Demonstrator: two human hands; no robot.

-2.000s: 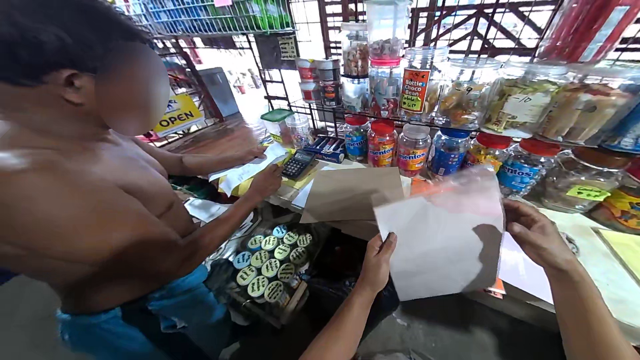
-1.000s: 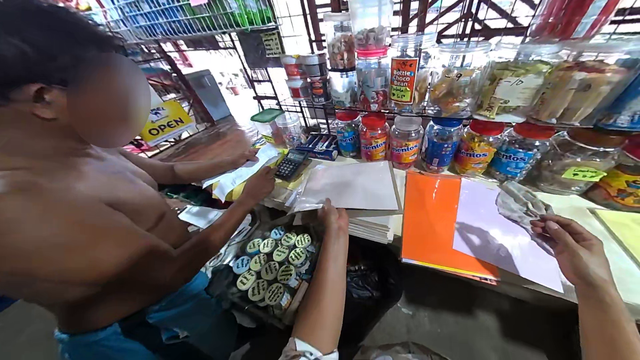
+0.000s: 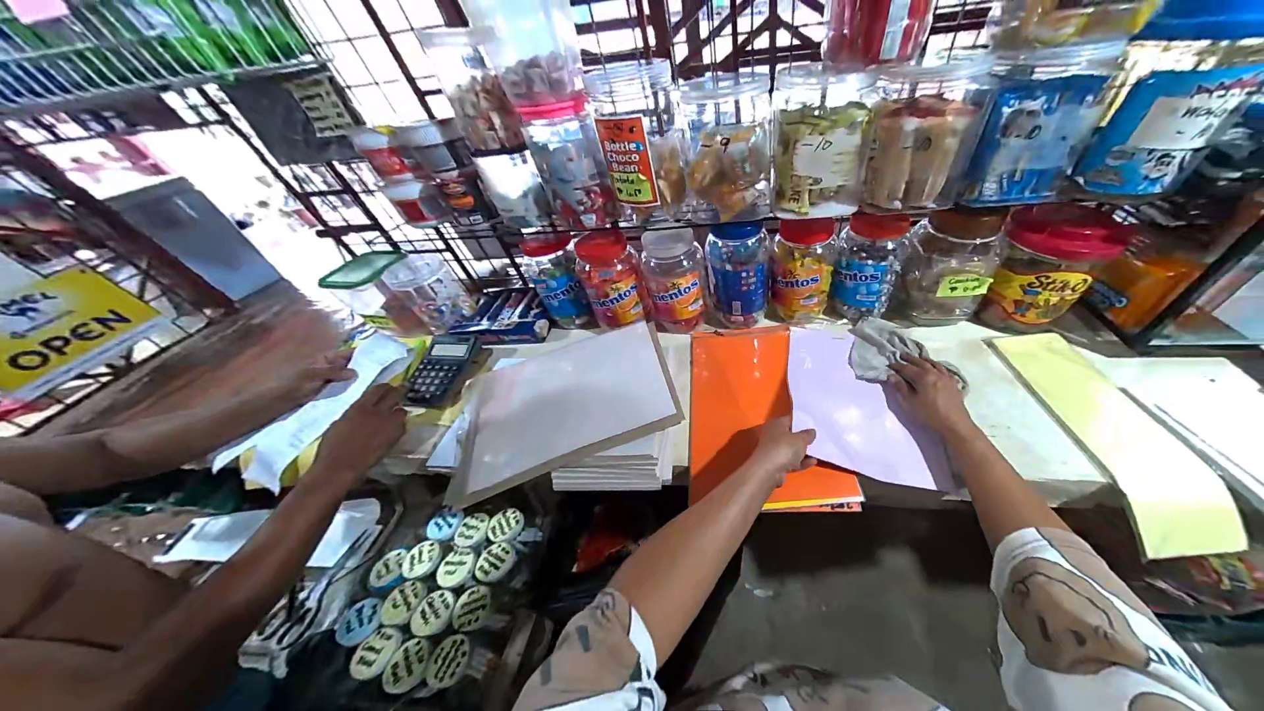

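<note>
My left hand (image 3: 787, 450) is at the lower left edge of a lilac paper sheet (image 3: 854, 415), its fingers touching the sheet where it overlaps an orange sheet (image 3: 736, 395). My right hand (image 3: 928, 387) presses a crumpled grey cloth (image 3: 882, 351) on the upper right corner of the lilac sheet. Left of the orange sheet, a sheet in a clear plastic cover (image 3: 573, 410) lies tilted on a grey-brown board, over a stack of white paper (image 3: 612, 472).
At the left a co-worker's hands (image 3: 360, 420) hold papers beside a calculator (image 3: 442, 370). Candy jars (image 3: 676, 279) line the counter's back, with more jars on a rack above. A yellow strip (image 3: 1116, 434) lies at right. Lidded tubs (image 3: 432, 607) sit in a crate below.
The plastic-covered sheet was in my hands two seconds ago and now lies on the board. My left hand has moved right from it to the lilac sheet. My right hand has brought the cloth onto that sheet.
</note>
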